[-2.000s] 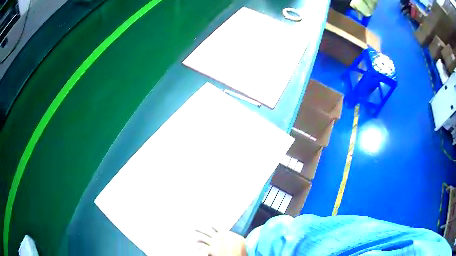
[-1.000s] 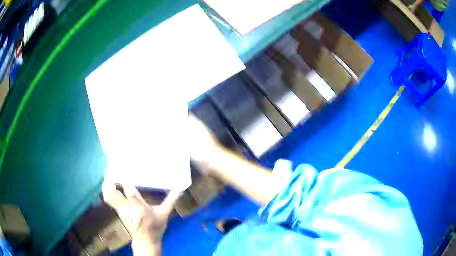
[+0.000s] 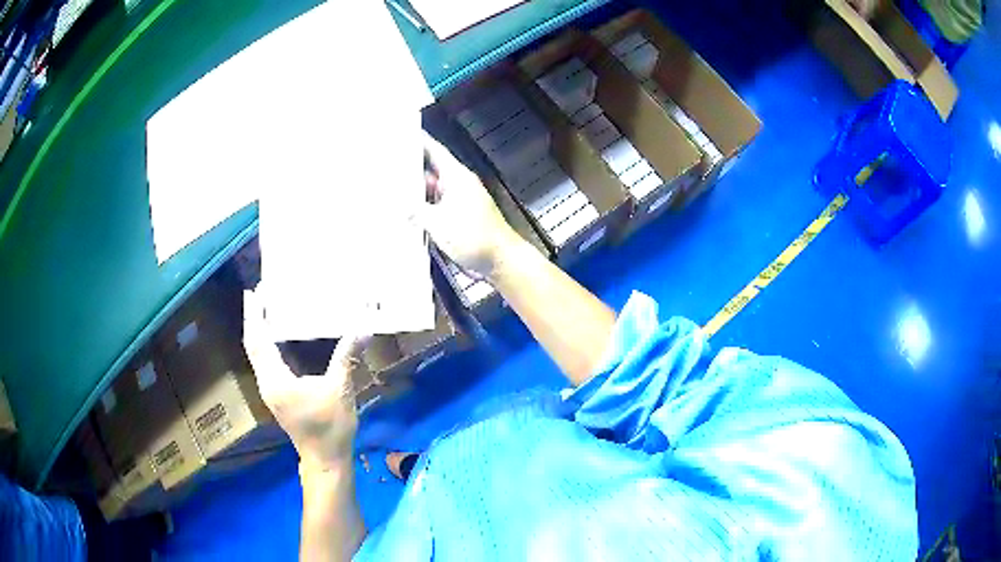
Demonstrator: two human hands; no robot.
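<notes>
My left hand (image 3: 307, 395) grips the near end of a white product box (image 3: 346, 258), thumb and fingers at its two corners. My right hand (image 3: 467, 220) holds the right long edge of the same box. The box is overexposed, and its far end blends into the large white sheet (image 3: 203, 159) on the green bench behind it. Open shipping cartons (image 3: 713, 104) with rows of white boxes inside stand along the bench edge, right of my hands.
Closed cartons with black print (image 3: 209, 417) stand under the bench at left. A blue stool (image 3: 895, 165) and another open carton (image 3: 895, 55) are at right. A second sheet (image 3: 467, 13) lies at the bench's far end. Someone's blue clothing (image 3: 38, 527) shows at lower left.
Earlier one hand lay on the large sheet. The view has since turned down over the cartons, and both hands now hold the white box over the bench edge, more steadily than a second ago.
</notes>
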